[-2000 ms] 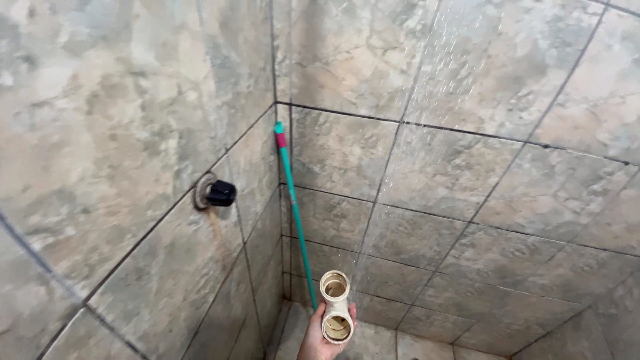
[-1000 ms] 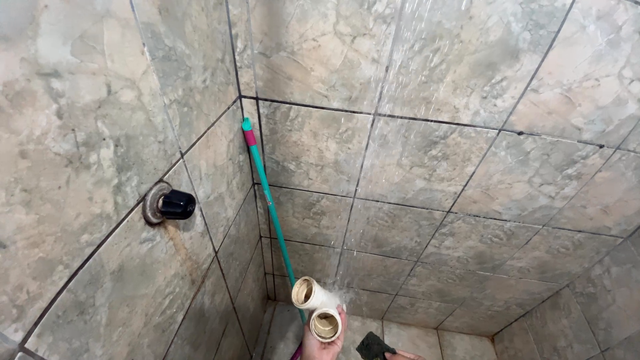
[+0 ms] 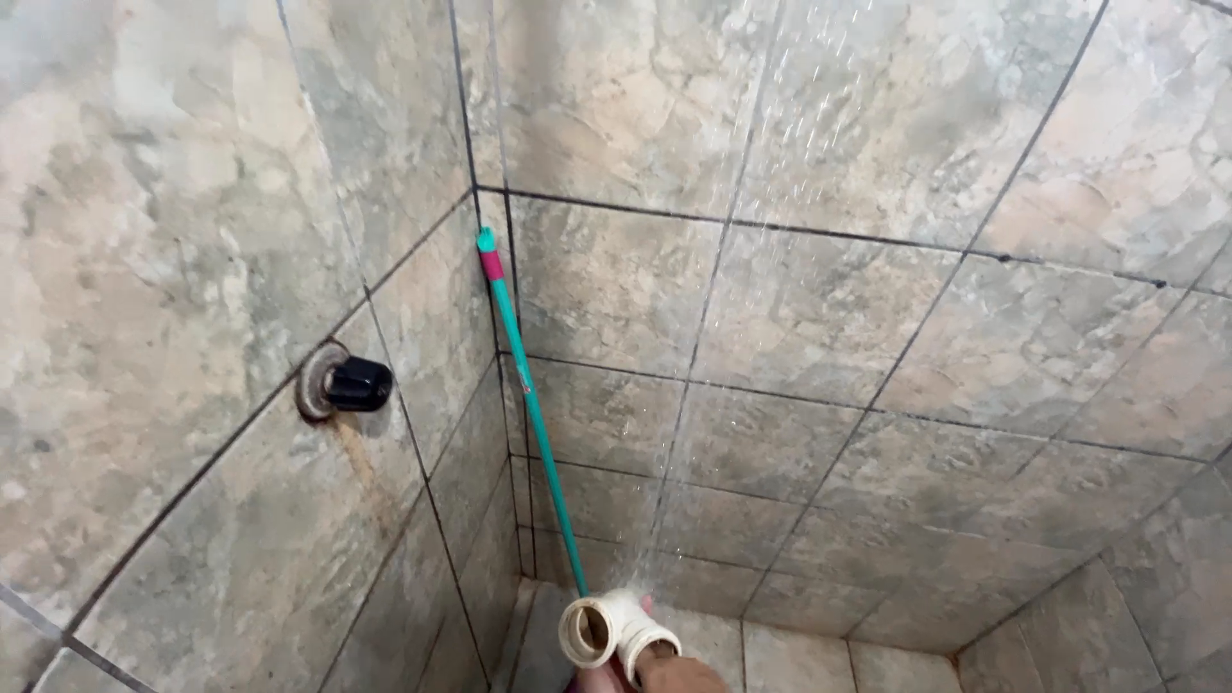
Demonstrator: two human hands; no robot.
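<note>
A cream-white plastic pipe fitting (image 3: 624,616) with two round openings toward me is at the bottom, in falling water. My left hand (image 3: 599,680) holds it from below, mostly hidden by the fitting and the frame edge; a fingertip shows behind it. My right hand (image 3: 685,674) is at the right-hand opening, its fingers reaching inside. Whether those fingers hold anything is hidden. The left-hand opening faces me and shows a brownish inside.
A black shower valve knob (image 3: 360,385) sticks out of the left tiled wall (image 3: 241,539). A teal pole (image 3: 541,433) with a pink band leans in the corner behind the fitting. Water streams down before the back wall (image 3: 818,318) to the pale tiled floor (image 3: 794,659).
My right hand, holding a dark pad or cloth to the right of the fitting one second ago, has moved left to its opening. The dark thing is out of sight.
</note>
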